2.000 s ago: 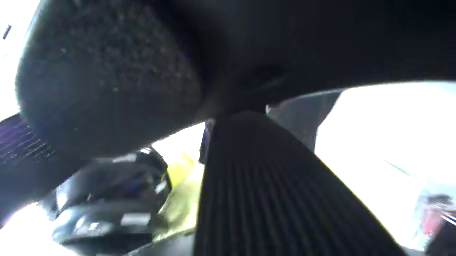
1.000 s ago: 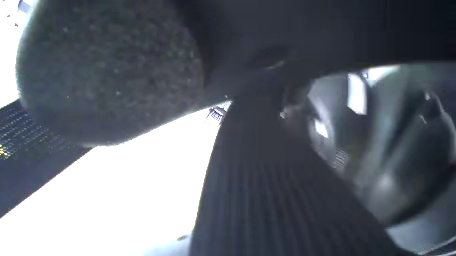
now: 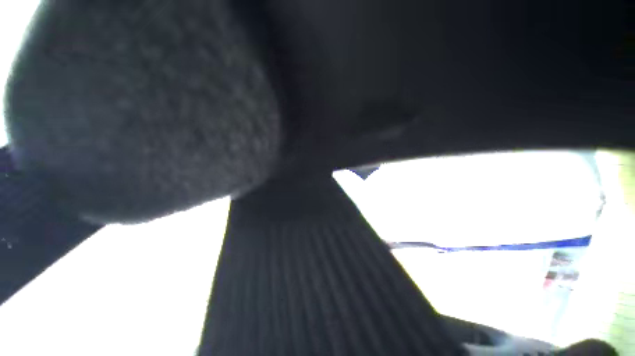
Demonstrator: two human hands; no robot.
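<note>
Neither of my hands can be seen. The black ribbed camera strap [image 3: 306, 292] fills the lower centre and a dark speckled foam pad [image 3: 146, 111] fills the upper left; both block most of the view. Through the gap at the right is an overexposed white area crossed by a thin blue edge [image 3: 515, 245]. What the white area is cannot be told. No work item can be made out.
Pale yellow-green cloth with a fine grid [image 3: 623, 278] stands at the right rim. A dark rounded shape [image 3: 588, 348], unclear, lies at the bottom right. A small blurred red and grey patch [image 3: 560, 270] shows left of the cloth.
The view has swung. The dark glossy shapes with white patches, at lower left and then at right, are gone. The blue edge and yellow-green cloth now show at right.
</note>
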